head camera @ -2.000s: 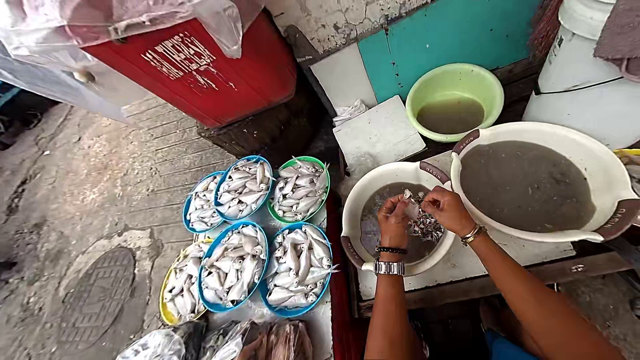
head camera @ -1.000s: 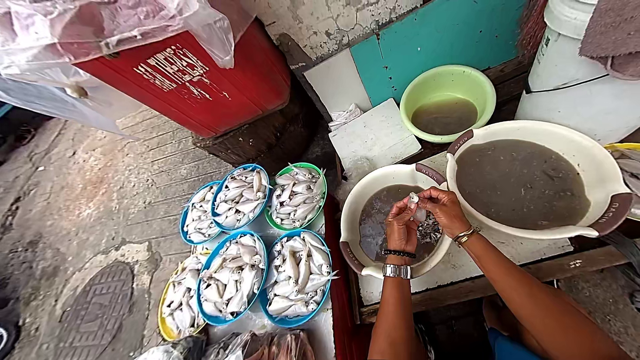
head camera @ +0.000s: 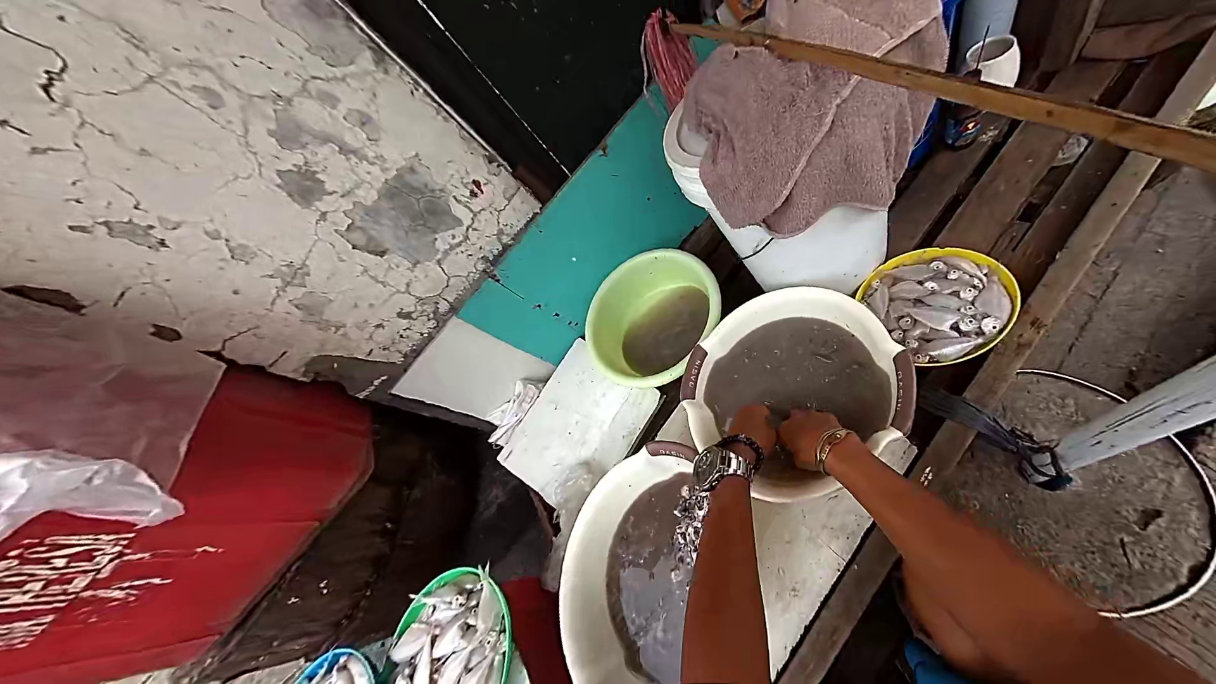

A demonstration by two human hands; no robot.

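Note:
My left hand, with a silver watch and a dark beaded bracelet at the wrist, dips into murky water in a cream plastic basin. Beside it, my right hand, with a gold-coloured bracelet, reaches into the same water. The fingertips of both are under the surface, so whether they hold anything is hidden. A second cream basin stands nearer, partly behind my left forearm, with cloudy water and silvery fish scraps in it. Left of the farther basin is a light green basin with murky water.
A yellow-rimmed basin of fish stands at right. Behind are a white bucket draped with a brown towel and a long wooden stick. A green-rimmed basin of fish is at bottom, a red container at left.
Both hands have moved from above the nearer basin with the fish scraps into the water of the other cream basin. The view has swung right.

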